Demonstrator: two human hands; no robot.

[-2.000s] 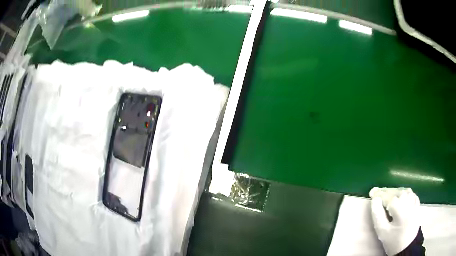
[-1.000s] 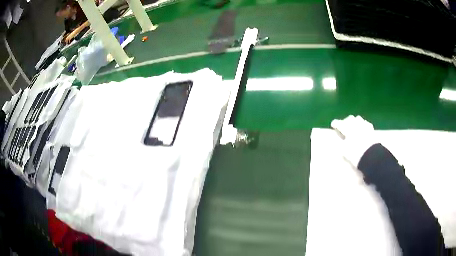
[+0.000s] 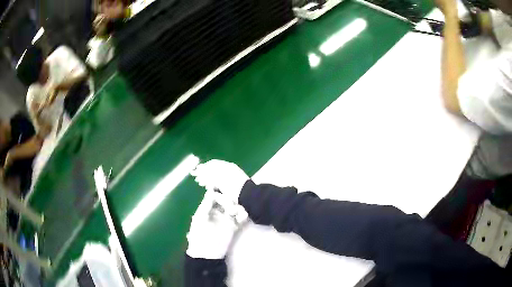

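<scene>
My right hand, in a white glove with a black sleeve, is over the near edge of the green surface. My left hand, also white-gloved, is just below it, and the two hands touch or overlap. Their fingers are bent and blurred; no held object can be made out. The white table mat lies under and to the right of my hands. At the bottom left, part of the white cloth shows with a dark piece on it, cut off by the picture's edge.
The white divider bar crosses the green surface at lower left. Stacked black trays stand at the far side. A person's arm reaches in at upper right. Other people are at far left. A white tray with holes is below the table at right.
The view has swung right and tilted. My left hand has come into the picture against my right hand. The phone frame on the cloth is no longer clearly in view.
</scene>
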